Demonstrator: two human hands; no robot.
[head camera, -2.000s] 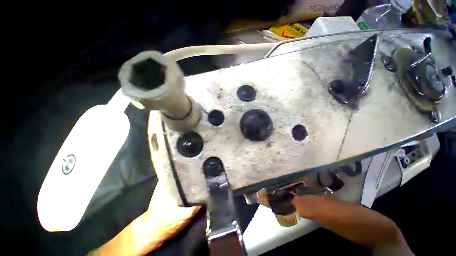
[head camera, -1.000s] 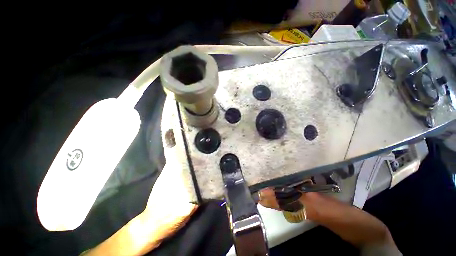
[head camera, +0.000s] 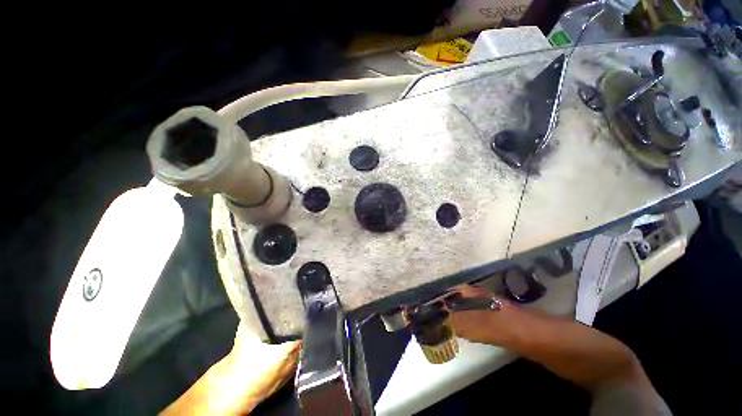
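Observation:
The worn off-white sewing machine head (head camera: 423, 171) fills the middle of the view and hides the needle area. My left hand (head camera: 252, 370) reaches in from the bottom at the machine's left end, its fingers hidden under the head. My right hand (head camera: 488, 321) lies beneath the front edge, beside the yellowish ribbed block (head camera: 439, 345), its fingertips hidden. Dark fabric (head camera: 183, 284) spreads left of the machine. The curved shiny metal guard (head camera: 325, 349) hangs at the machine's front left. What my fingers hold cannot be seen.
A white lamp paddle (head camera: 118, 284) stands at left. A grey hollow post (head camera: 244, 179) rises from the head. Black looped shears handles (head camera: 525, 284) and white pattern strips (head camera: 600, 280) lie right of my right hand. A yellow packet (head camera: 443, 51) and clutter sit behind.
The view has shifted, so the machine head appears farther left than a second ago. My hands stay at the machine's left end and under its front edge; no grip change is visible.

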